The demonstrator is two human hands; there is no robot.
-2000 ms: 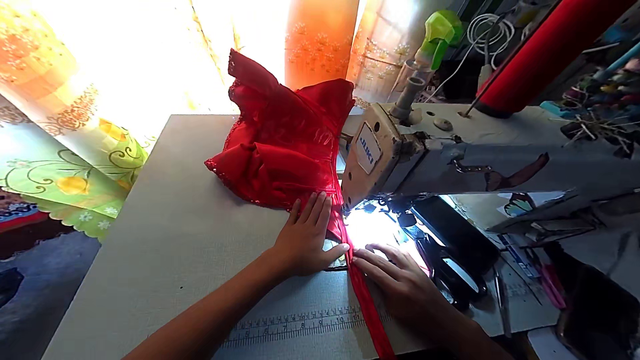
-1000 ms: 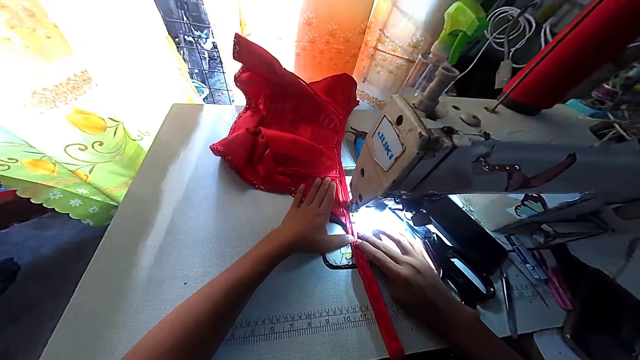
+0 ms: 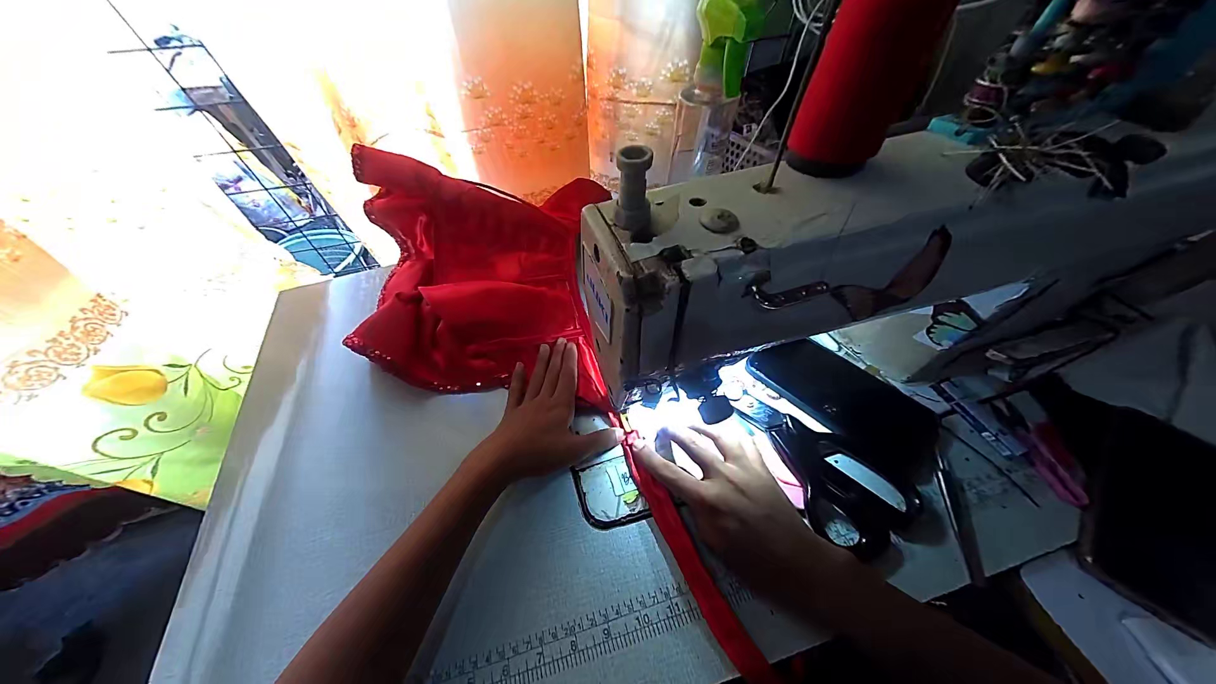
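Observation:
A red satin garment with a sequined edge lies bunched on the sewing table, left of the Juki sewing machine's head. A narrow red fabric strip runs from under the needle area down to the table's front edge. My left hand rests flat by the garment's lower edge, its thumb reaching to the strip. My right hand lies on the strip's right side, fingertips touching it just in front of the presser foot area, which glare partly hides. The thumb and finger grip there is hard to make out.
Black-handled scissors, a black case-like object, tweezers and pens lie under and right of the machine arm. A red thread cone stands on top. A printed ruler scale marks the table's front. Curtains hang behind.
The view has shifted. Both hands stay beside the strip near the needle, and the garment remains at the machine's left; no clear change in hold shows.

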